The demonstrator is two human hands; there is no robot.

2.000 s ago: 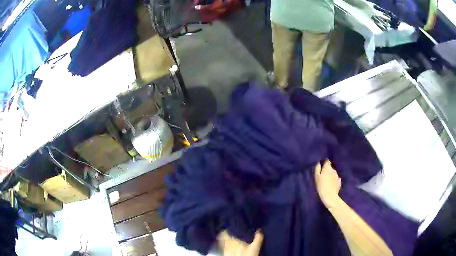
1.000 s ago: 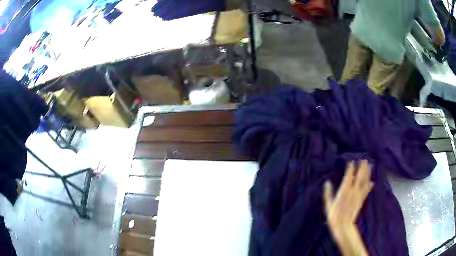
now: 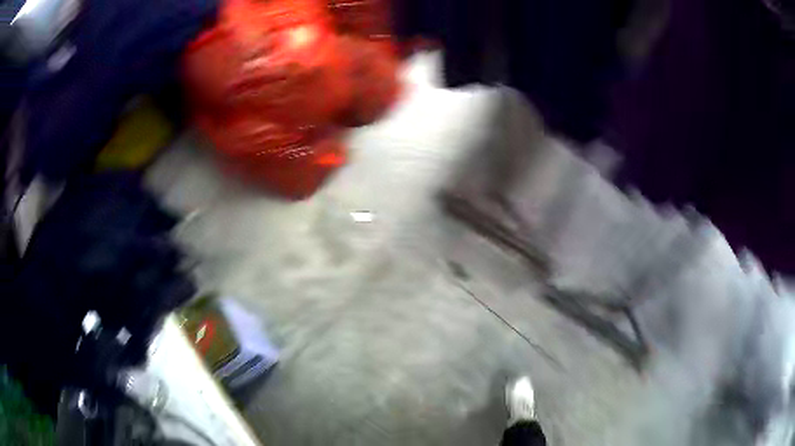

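Note:
No hand is in view; the frame is blurred by motion. Dark purple-navy cloth (image 3: 697, 113) fills the upper right, above a pale grey draped or padded surface (image 3: 662, 253). An orange-red plastic bag (image 3: 270, 96) lies at the upper left on the pale floor. Dark navy cloth (image 3: 96, 253) is at the left. I cannot tell whether either cloth is bundled or stacked.
A white edge with a tan border (image 3: 196, 383) juts in at the lower left, beside a small box (image 3: 231, 340). A dark metal bar or stand foot (image 3: 593, 322) is on the right. A shoe (image 3: 520, 399) is on the floor (image 3: 366, 305) at the bottom.
The view has swung away from the slatted table and its white sheets to the floor and orange-red bag. My hand on the purple cloth has gone out of view.

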